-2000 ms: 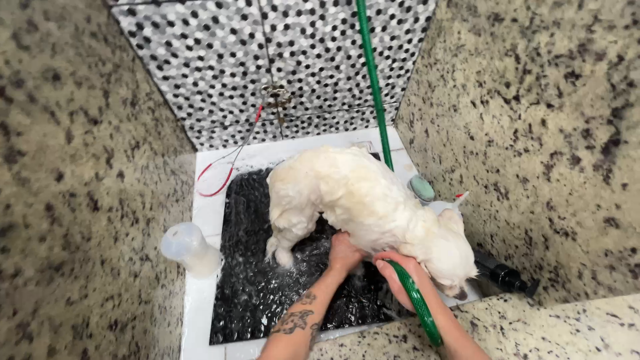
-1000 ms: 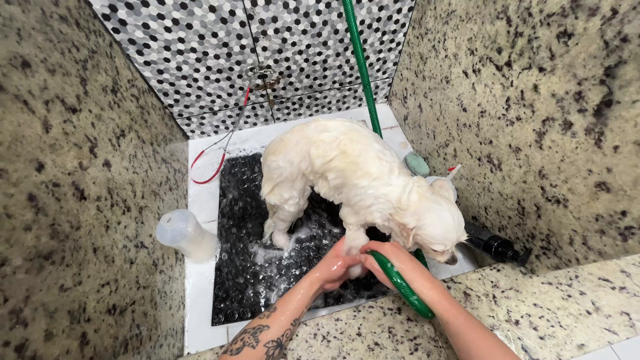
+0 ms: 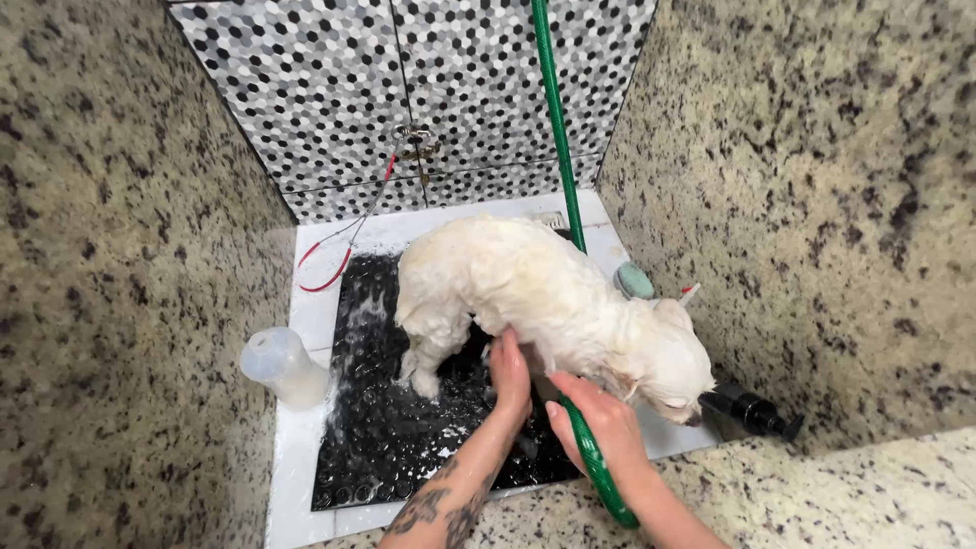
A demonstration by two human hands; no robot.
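Note:
A wet, white-coated dog (image 3: 526,282) stands on a black rubber mat (image 3: 381,457), its head lowered toward the right. Against its belly, behind the front legs, lies my left hand (image 3: 511,374), with its fingers extended and nothing seen in it. My right hand (image 3: 598,427) holds a green hose (image 3: 595,457) near the dog's chest; the hose's outlet is hidden. The same hose also hangs down the tiled wall behind the dog. Water and some foam lie on the mat.
A translucent plastic bottle (image 3: 284,370) stands left of the mat. A red-ended cable loop (image 3: 347,252) hangs from a metal wall fitting (image 3: 415,137). On the right are a green oval sponge-like item (image 3: 633,280) and a black pump bottle (image 3: 751,412). Speckled stone walls (image 3: 808,191) flank the basin.
My left hand has moved from the dog's front paw, beside my right hand, back to its belly. The foam seen near the hind feet one second ago has thinned.

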